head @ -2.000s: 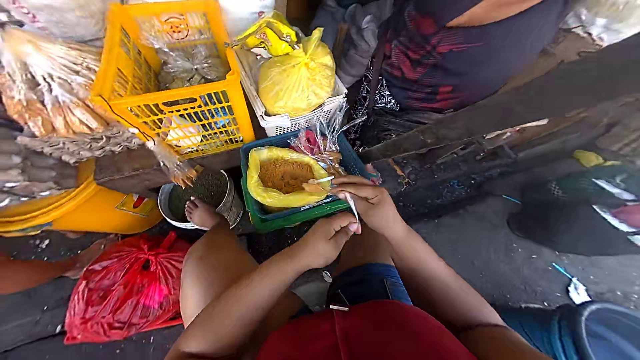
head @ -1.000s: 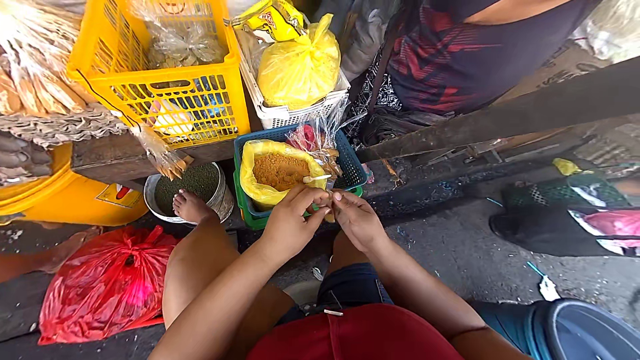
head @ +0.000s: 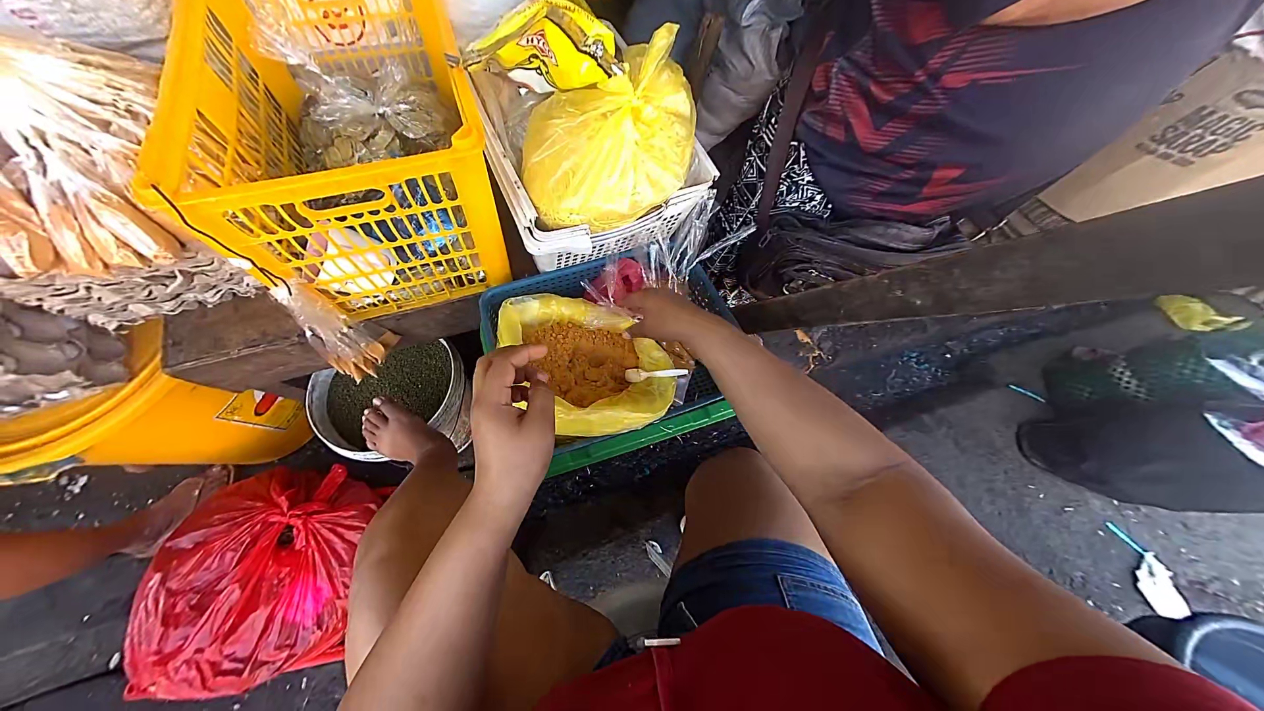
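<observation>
Orange-brown powder (head: pixel 583 357) fills an open yellow plastic bag (head: pixel 602 420), which lies in a blue plastic basket (head: pixel 706 380) stacked over a green one (head: pixel 642 434). A small white plastic spoon (head: pixel 657 374) rests at the powder's right edge. My left hand (head: pixel 515 405) is raised over the bag's left edge, its fingers bent; whether something small is between them I cannot tell. My right hand (head: pixel 660 314) reaches to the basket's back right, among clear plastic bags (head: pixel 681 252) and a small pink bag (head: pixel 616 281); its fingertips are partly hidden.
Behind stand a yellow crate (head: pixel 395 237) and a white basket (head: pixel 592 242) with a tied yellow bag (head: pixel 612 138). At left are a pail (head: pixel 456 395) of dark green grains under a foot and a red bag (head: pixel 247 592). A person's patterned shirt (head: pixel 918 109) shows beyond a wooden beam (head: pixel 1017 272).
My hands were together in front of the powder bag and have moved apart. The right one has gone to the clear bags, the left one to the bag's left edge. The spoon now lies at the powder.
</observation>
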